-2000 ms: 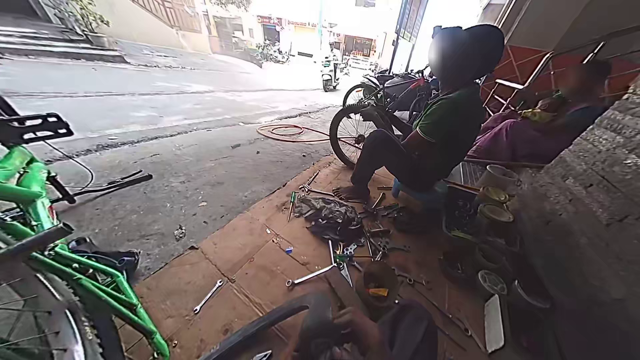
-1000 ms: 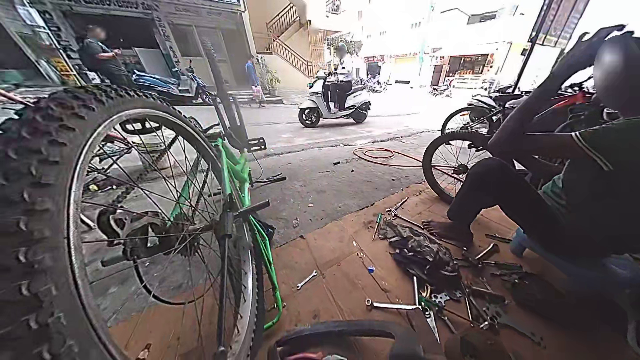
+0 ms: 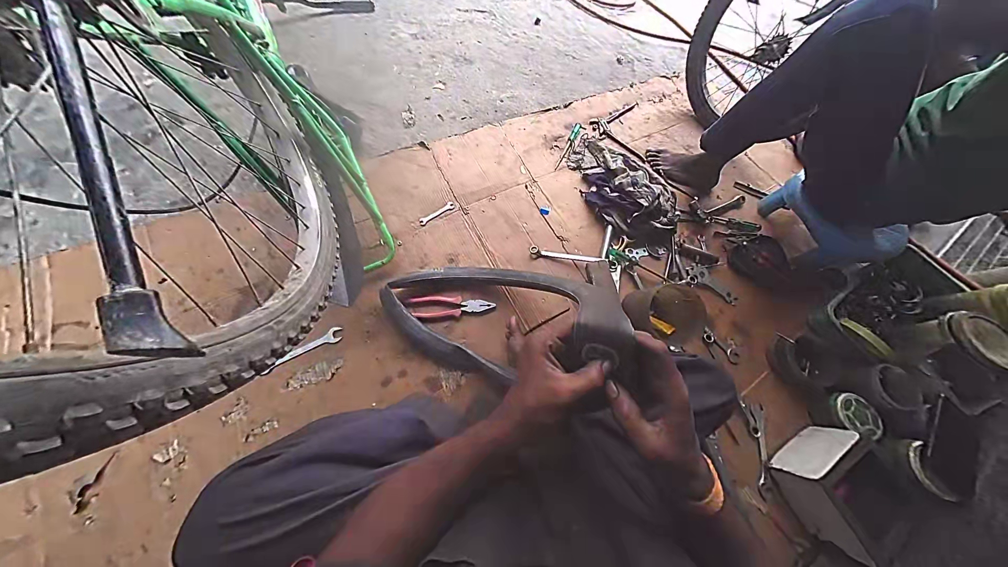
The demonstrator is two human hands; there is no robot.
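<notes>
A black rubber inner tube (image 3: 488,277) loops over the floor in front of my lap, and its flattened part with a round patch-like mark lies between my hands. My left hand (image 3: 551,378) grips the tube from the left, its thumb beside the mark. My right hand (image 3: 657,402) holds the same part from the right, thumb close to the left thumb. Pliers with red handles (image 3: 449,307) lie inside the tube's loop. A combination wrench (image 3: 567,255) rests beyond it, near a brown round container (image 3: 665,311). The fingers behind the tube are partly hidden.
A green bicycle (image 3: 315,118) with a knobbly tyre (image 3: 236,346) stands at left. Cardboard (image 3: 409,189) covers the floor, holding an open-ended wrench (image 3: 311,346), a small wrench (image 3: 437,213) and a dark cloth (image 3: 630,189). At right are tubs (image 3: 882,386) and a seated person (image 3: 858,118).
The view has swung down from the street to my lap. Both hands are now plainly seen holding the tube; one second ago they were mostly out of view.
</notes>
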